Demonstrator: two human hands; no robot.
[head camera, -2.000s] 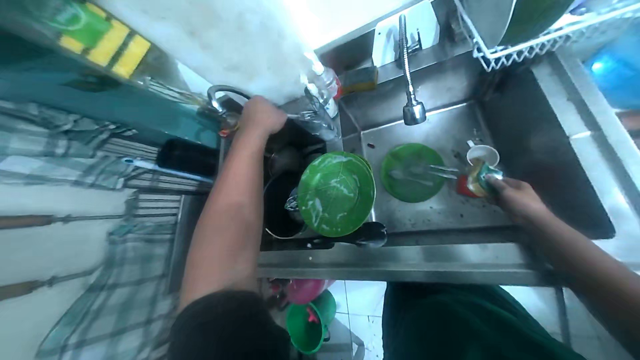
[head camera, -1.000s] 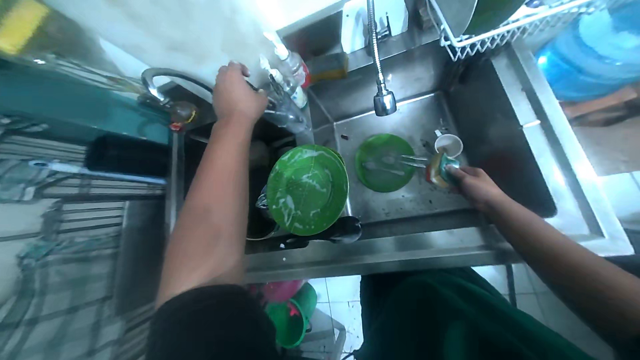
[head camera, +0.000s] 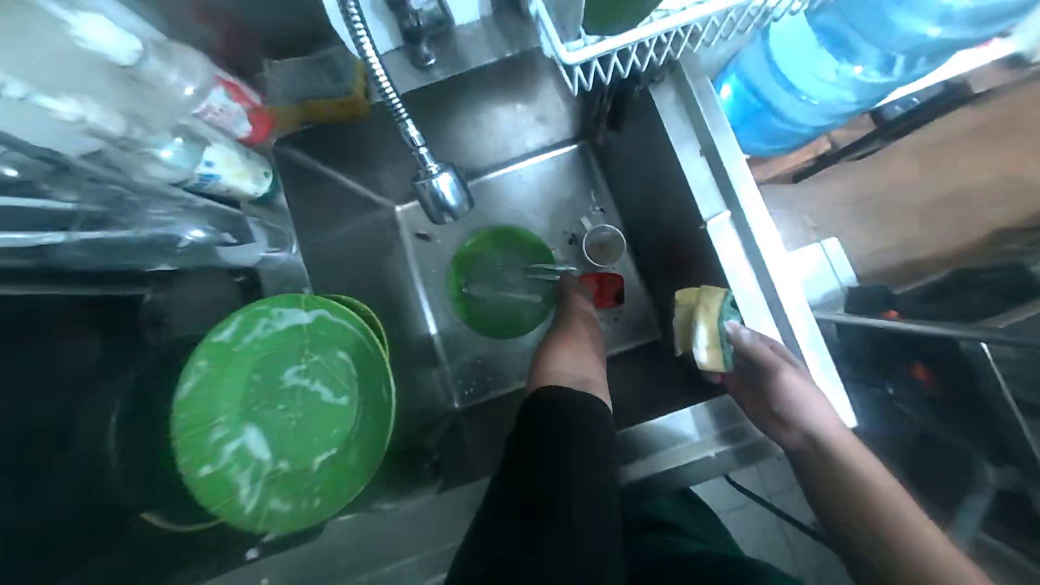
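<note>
My right hand (head camera: 760, 366) grips a folded yellow and green sponge (head camera: 705, 327) above the right edge of the steel sink (head camera: 504, 366). My left hand (head camera: 573, 292) reaches down into the sink, its fingers at a green plate (head camera: 500, 284) with cutlery (head camera: 548, 270) lying across it. Whether those fingers close on the cutlery cannot be told. A small red object (head camera: 603, 290) lies just right of that hand, and a white cup (head camera: 604, 244) stands behind it. Soapy green plates (head camera: 284, 414) are stacked over the left basin.
A flexible metal faucet (head camera: 443, 191) hangs over the sink. Bottles (head camera: 231, 171) and another sponge (head camera: 321, 89) stand at the back left. A white wire rack (head camera: 617, 49) is at the back, with large blue water bottles (head camera: 772, 89) to the right.
My left hand has left the curved faucet at the left basin and is now down in the right basin. My right hand, with the sponge, has moved right, away from the cutlery. The view has shifted right and closer.
</note>
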